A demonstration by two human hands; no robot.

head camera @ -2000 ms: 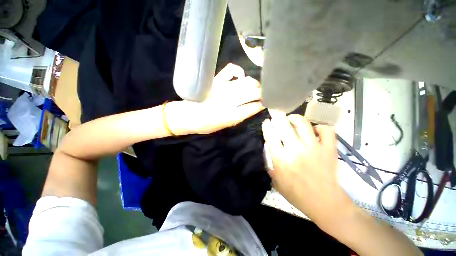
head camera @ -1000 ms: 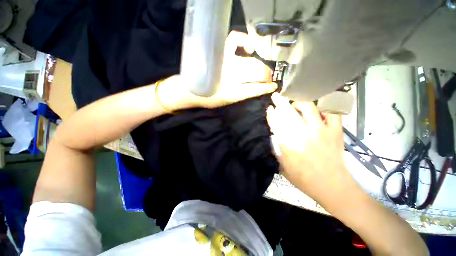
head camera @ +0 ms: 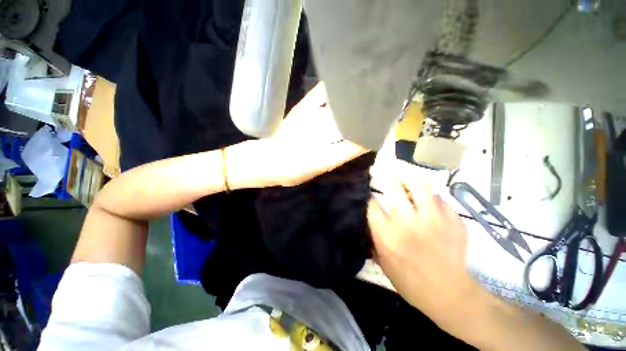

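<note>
Black cloth [head camera: 302, 226] lies bunched between my hands, over the table edge and down onto my lap. My left hand [head camera: 309, 137] lies on the cloth, its fingertips hidden behind the machine head [head camera: 371, 62]. My right hand [head camera: 415, 226] is at the cloth's right edge, fingers bent and touching it just below the head. The needle area is hidden by the head. A translucent white lamp tube [head camera: 264, 75] hangs above my left wrist.
Thread snips [head camera: 491, 221] lie right of my right hand, with dark-handled scissors [head camera: 567, 267] beyond them. Long thin tools lie at the far right. A blue bin [head camera: 185, 250] is below the cloth at left.
My right hand has moved slightly down, away from the needle area, uncovering more of the snips. The view has shifted, so the machine head now hides the needle area and my left fingertips.
</note>
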